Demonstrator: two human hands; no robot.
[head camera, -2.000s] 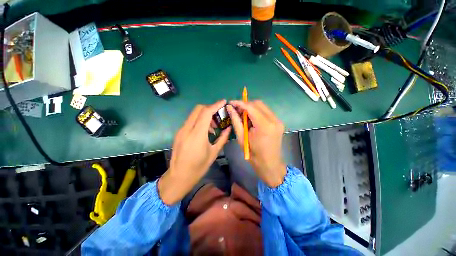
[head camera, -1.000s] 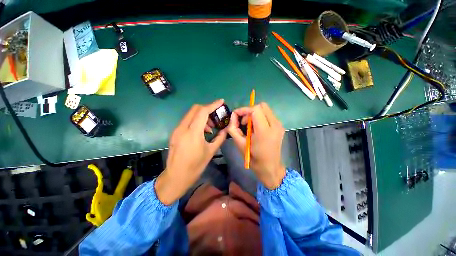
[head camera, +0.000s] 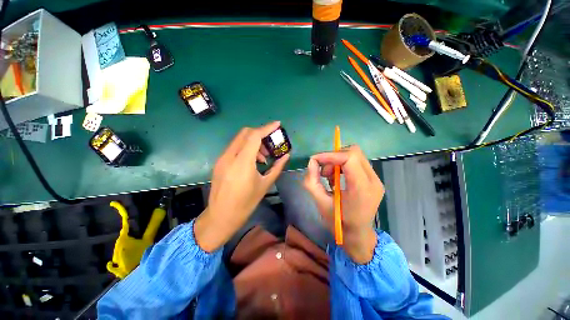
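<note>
My left hand (head camera: 240, 172) holds an open black device case (head camera: 277, 142) by its edges, above the front edge of the green mat. A white rectangle and a gold-and-black area show inside the case. My right hand (head camera: 347, 190) is apart from the case, to its right, and holds a long orange pry stick (head camera: 338, 206) that points up and away from me. Its thumb and index fingertip are close together; I cannot tell whether anything small is between them.
Two similar open units lie on the mat (head camera: 250, 69), one at centre left (head camera: 197, 100), one further left (head camera: 109, 147). A parts box (head camera: 59, 69) stands far left. An electric screwdriver (head camera: 325, 37), pry tools (head camera: 390, 94), a brown pot (head camera: 400, 47) and a sponge (head camera: 450, 93) are beyond, right.
My right hand has moved away from the case, to the right and towards me, with the orange stick. My left hand keeps the case in nearly the same place.
</note>
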